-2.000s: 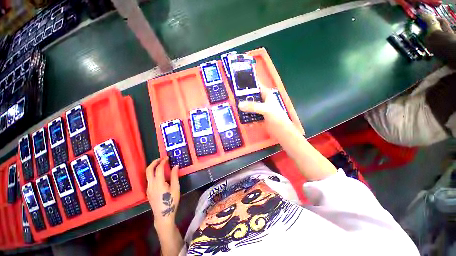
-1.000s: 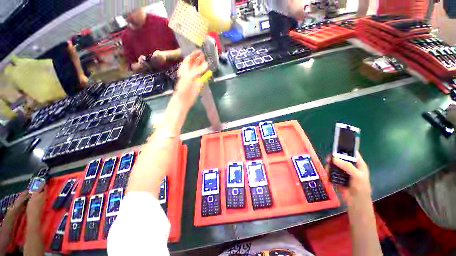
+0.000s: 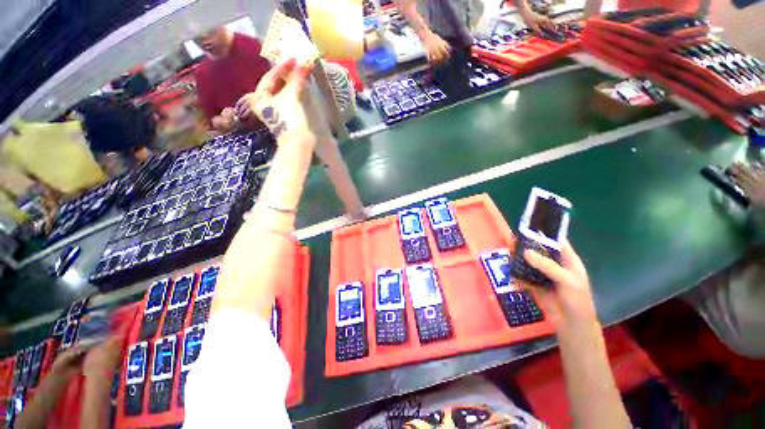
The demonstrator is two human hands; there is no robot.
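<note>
My right hand (image 3: 570, 289) holds a keypad phone (image 3: 543, 222) with a white frame and dark screen, above the right side of the red-orange tray (image 3: 470, 281). That tray holds several phones with lit screens, such as one at its lower left (image 3: 351, 321), and has bare pockets. My left hand (image 3: 285, 105) is raised high at the upper left, its fingertips at the lower edge of a pale yellow sheet (image 3: 281, 35) by the post. The fingertips are washed out, so I cannot tell whether they grip anything.
A second red tray (image 3: 294, 335) of lit phones lies at left, partly behind my left arm. Another person's hands (image 3: 101, 356) are at the far left. The upright post (image 3: 340, 180) stands behind the tray. Black trays (image 3: 168, 205), stacked red trays (image 3: 654, 63) and other workers are across the bench.
Since two seconds ago, my left hand has risen from the tray's near edge to the sheet. My right hand moved the phone off the tray to the right, then slightly back left, tilting it.
</note>
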